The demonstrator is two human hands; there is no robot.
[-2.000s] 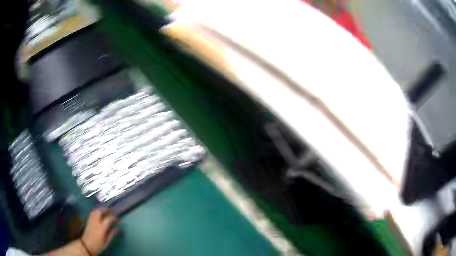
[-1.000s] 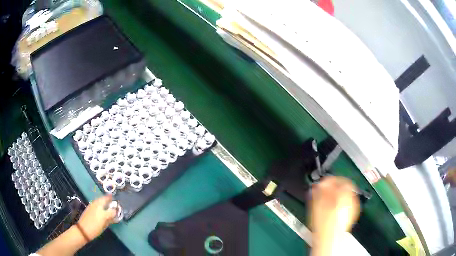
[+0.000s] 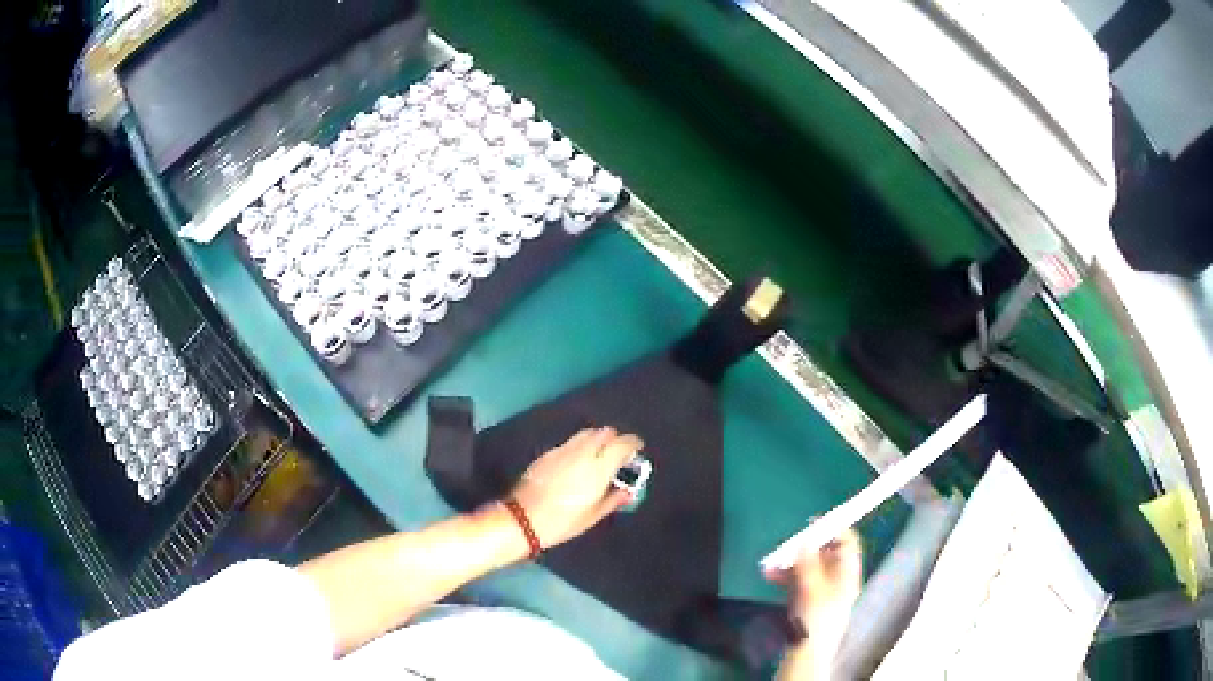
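Observation:
My left hand [image 3: 575,487], with a red bead bracelet on the wrist, holds a small silver-white hub [image 3: 633,474] at the centre of the black assembly jig [image 3: 652,532]. The fingers cover part of the hub and hide the jig's centre ring. My right hand [image 3: 825,585] holds one end of a long, narrow white fan blade [image 3: 885,482], right of the jig; the blade points up and to the right. The jig has raised arm ends, one with a yellowish mark. The hub tray [image 3: 419,349] with dense rows of hubs lies up and left of the jig.
A black lidded box [image 3: 266,73] stands above the hub tray. A second hub tray [image 3: 140,379] sits in a wire rack at left. A three-armed assembly [image 3: 982,349] lies on the dark green belt. White sheets [image 3: 991,585] are at lower right; a white shelf runs along the upper right.
My left hand has moved right from the hub tray's corner to the jig centre with a hub. My right hand has come back from beside the three-armed assembly and now holds a blade. The view has shifted.

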